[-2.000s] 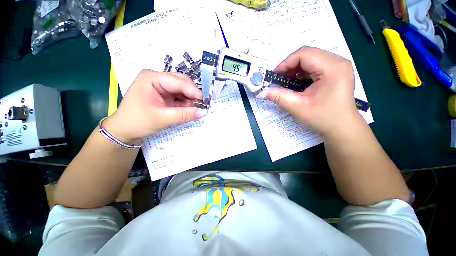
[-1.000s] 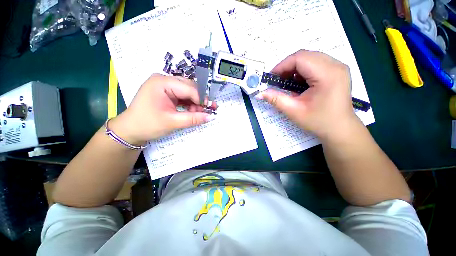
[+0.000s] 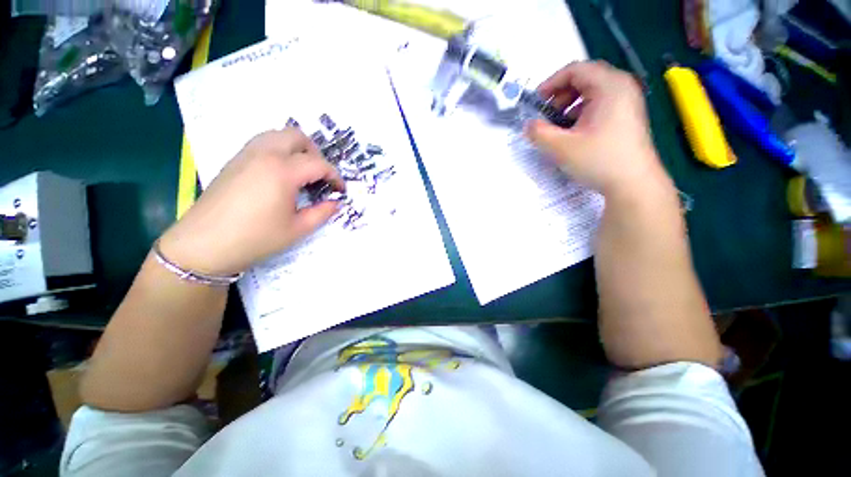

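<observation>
Small dark-silver metal parts [image 3: 353, 158] lie in a loose pile on the left printed sheet [image 3: 373, 265]. My left hand [image 3: 266, 191] is at the pile's left edge, thumb and fingertips bent around dark parts; whether it grips one or only touches the pile cannot be told. My right hand [image 3: 602, 121] holds the digital caliper [image 3: 495, 73] by its dark scale, above the right printed sheet [image 3: 509, 228]. The caliper is blurred and its jaws point left, away from the pile.
A yellow-handled tool [image 3: 411, 17] lies at the top of the sheets. Zip bags of parts [image 3: 154, 42] are at upper left, a white tester box [image 3: 56, 233] at left. A yellow knife [image 3: 700, 116], blue-handled tool [image 3: 746, 110], pen [image 3: 623, 37] and tape rolls [image 3: 826, 228] are at right.
The caliper has moved up and right with my right hand, away from my left hand. My left hand has moved left to the pile. The whole view has shifted somewhat.
</observation>
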